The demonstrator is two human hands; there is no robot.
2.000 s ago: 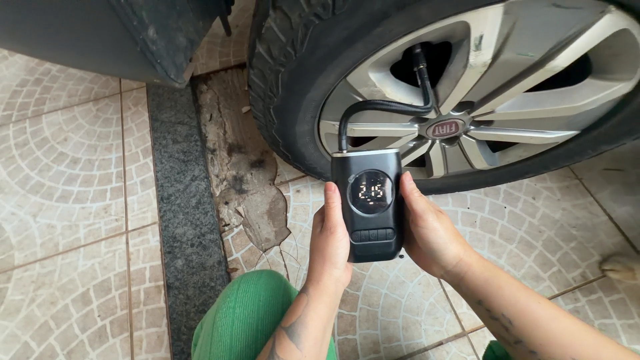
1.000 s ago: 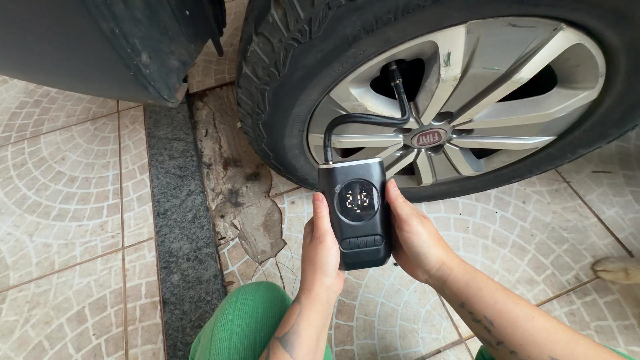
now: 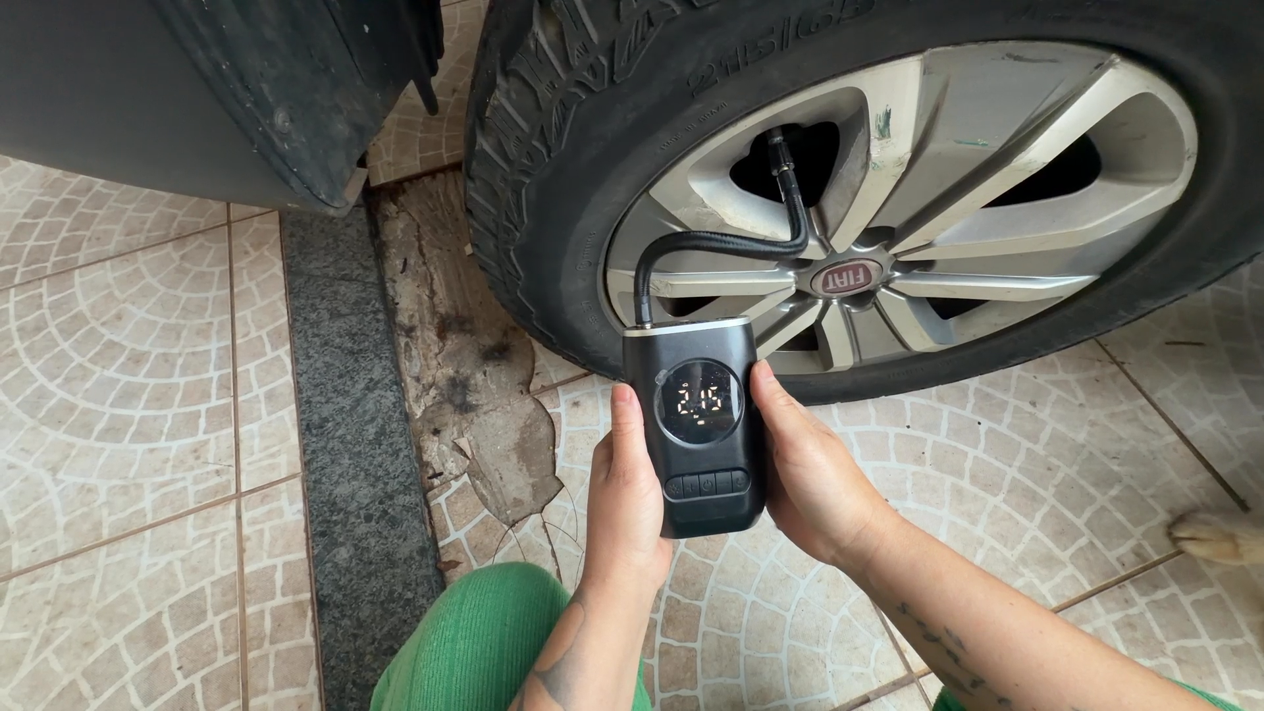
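Note:
My left hand [image 3: 629, 484] and my right hand [image 3: 815, 459] grip the two sides of a black portable tire inflator [image 3: 699, 494], held upright between them. Its round lit display [image 3: 698, 401] shows digits above a row of buttons. From its top a black air hose [image 3: 711, 242] bends up and across the alloy wheel [image 3: 904, 148] to an opening between the spokes, where its metal fitting [image 3: 781, 158] meets the valve area; the joint itself is in shadow. The black tire [image 3: 553, 188] surrounds the wheel, which bears a Fiat center cap [image 3: 846, 277].
Dark car bodywork [image 3: 257, 89] overhangs at upper left. A gray stone strip [image 3: 360, 444] and broken concrete [image 3: 474, 395] run beside patterned floor tiles [image 3: 128, 395]. My green-clad knee [image 3: 484, 632] is below. An animal's paw [image 3: 1210, 536] rests at the right edge.
Both hands still hold the inflator, and its hose stays at the wheel. The inflator sits slightly lower against the wheel than two seconds ago.

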